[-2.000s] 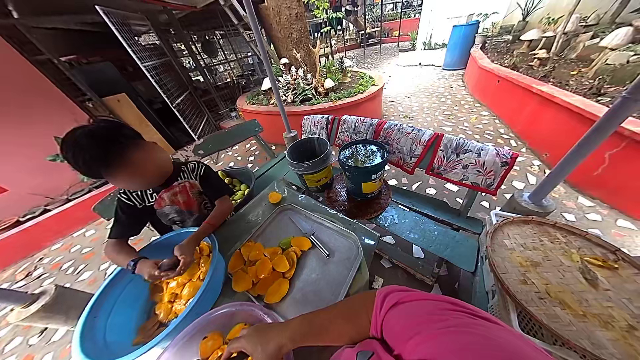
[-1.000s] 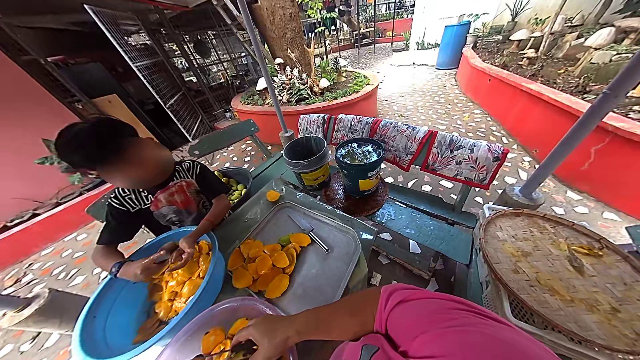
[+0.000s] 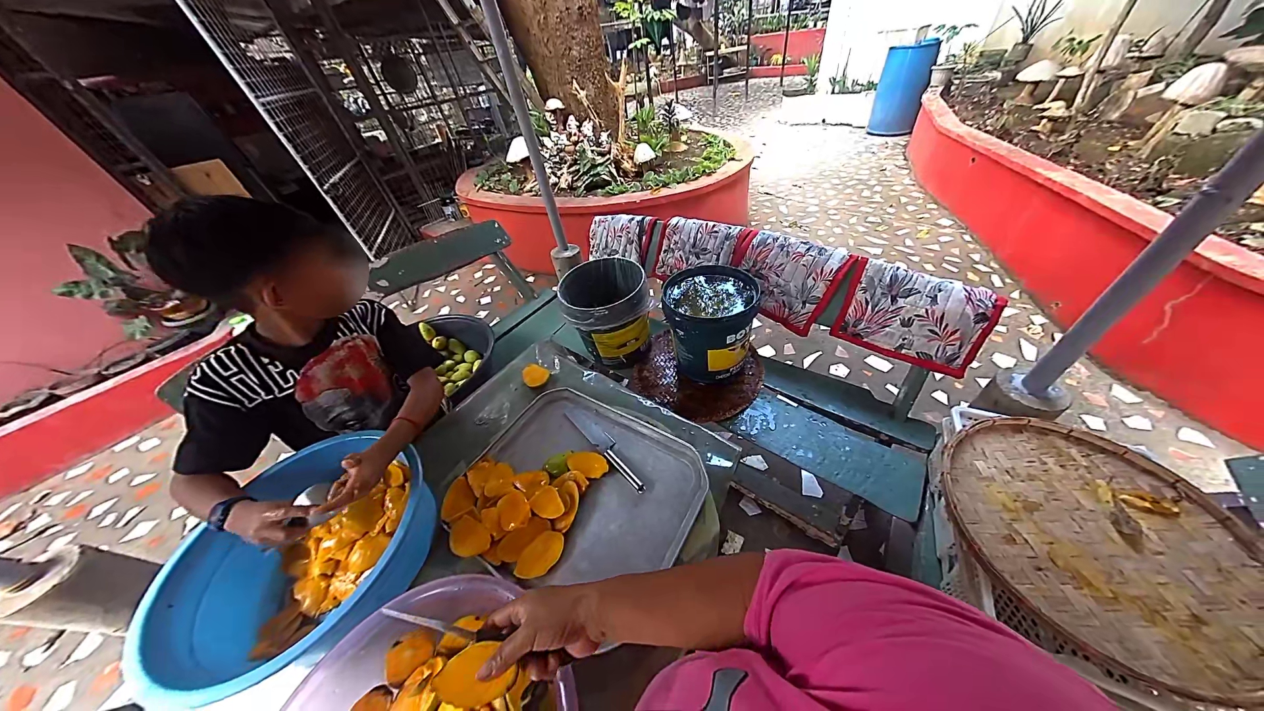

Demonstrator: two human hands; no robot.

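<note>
My right hand (image 3: pixel 553 632) reaches over a pinkish-purple basin (image 3: pixel 336 657) at the bottom. A thin knife blade (image 3: pixel 427 622) extends left from its fingers, which also touch an orange mango piece (image 3: pixel 474 676). More mango pieces lie beneath; the basin's lower part is cut off. My left hand is not in view. Beyond the basin, a grey metal tray (image 3: pixel 642 533) holds mango slices (image 3: pixel 518 509) and a second knife (image 3: pixel 617 459). At left, another person (image 3: pixel 296 365) holds a small object, too unclear to name, over peeled mangoes (image 3: pixel 346 543) in a blue basin (image 3: pixel 188 602).
Two dark buckets (image 3: pixel 604 301) (image 3: pixel 713 321) stand behind the tray, the right one full of liquid. Patterned cloths (image 3: pixel 918 311) hang over a bench back. A round woven tray (image 3: pixel 1106 553) is at right. Green mangoes (image 3: pixel 456 360) fill a dark basin beside the person. A grey pole (image 3: pixel 1150 262) rises at right.
My right hand has lifted slightly within the purple basin, and a knife blade and mango piece now show at its fingers. The other person's hands have shifted over the blue basin.
</note>
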